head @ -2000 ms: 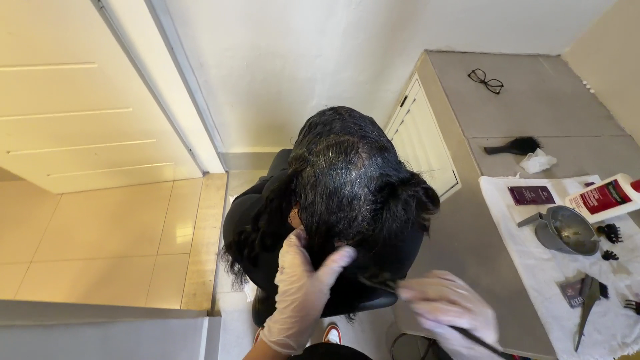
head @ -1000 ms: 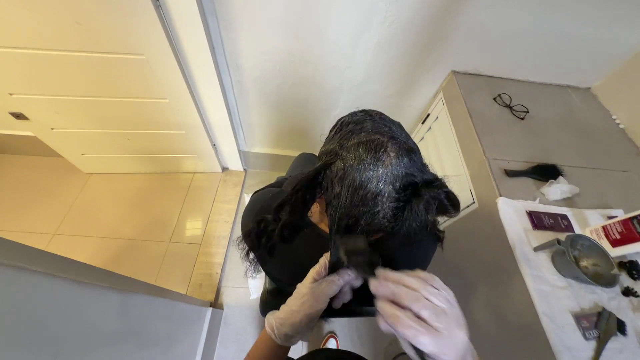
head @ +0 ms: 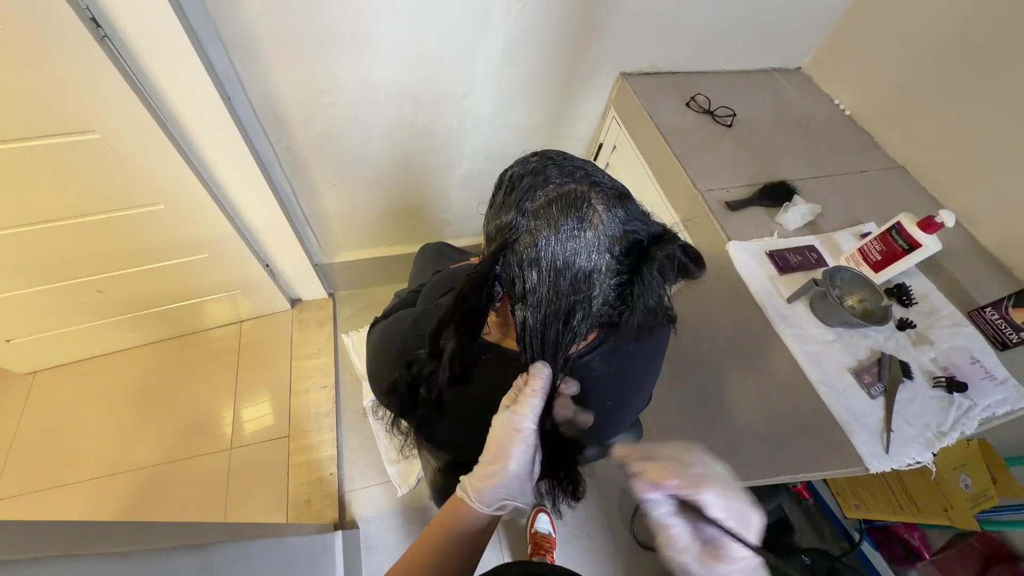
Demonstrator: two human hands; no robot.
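Note:
A seated person in a black top faces away, with dark, wet-looking hair [head: 560, 240] gathered down the back. My left hand [head: 516, 440], in a translucent glove, grips a strand of this hair below the neck, its loose ends hanging beneath. To the right, my gloved right hand [head: 692, 508] is blurred by motion and closed on a thin dark handle [head: 720, 528]; the tool's head is too blurred to tell. Apart from the strand, hair hangs loose at the left and is bunched at the right of the head.
On the counter [head: 720, 384] at right, a white towel [head: 832, 384] bears a grey bowl [head: 850, 296], a lotion bottle [head: 892, 246], black claw clips [head: 902, 294] and a tint brush [head: 890, 392]. Behind are a hairbrush [head: 764, 196] and eyeglasses [head: 710, 110]. A white door [head: 120, 200] stands left.
My right hand has moved away from the strand, down and to the right, from beside my left hand one second ago. My left hand is still at the hair.

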